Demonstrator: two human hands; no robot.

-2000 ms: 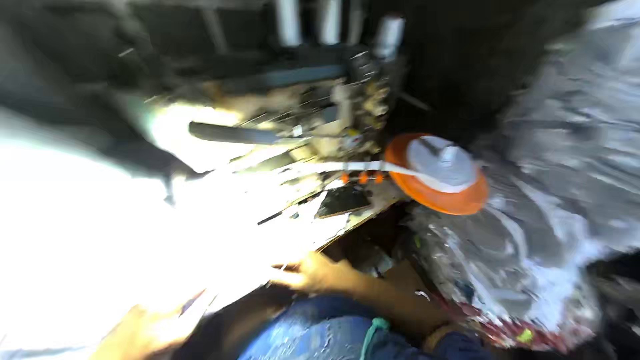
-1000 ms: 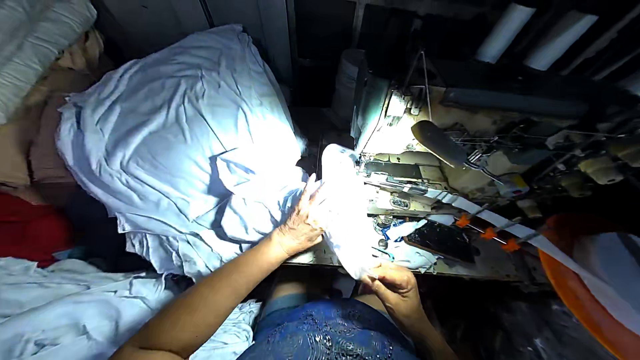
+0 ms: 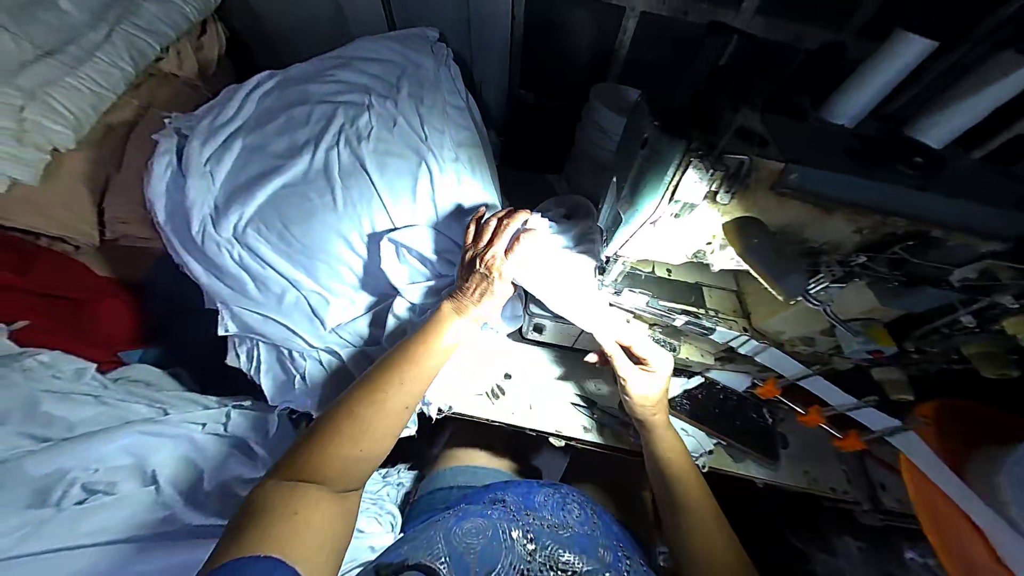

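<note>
A brightly lit piece of white fabric (image 3: 564, 276) stretches between my hands, beside the needle area of an industrial sewing machine (image 3: 648, 188). My left hand (image 3: 490, 260) grips its left part, fingers curled over it. My right hand (image 3: 638, 364) pinches its near right end just in front of the machine. A white tape (image 3: 808, 380) runs through a guide with orange clips (image 3: 812, 416) toward the needle area. The glare hides the fabric's edge near the presser foot. A large pile of white fabric (image 3: 320, 184) lies left of the machine.
More white cloth (image 3: 120, 472) lies at the lower left, with red cloth (image 3: 64, 304) above it. A dark flat object (image 3: 728, 416) rests on the machine table at right. White thread cones (image 3: 880, 78) stand behind. An orange round holder (image 3: 944, 496) is at the lower right.
The view has swung left since the first frame. Since one second ago, the fabric between my hands has moved from hanging steeply toward me to a slant alongside the needle area.
</note>
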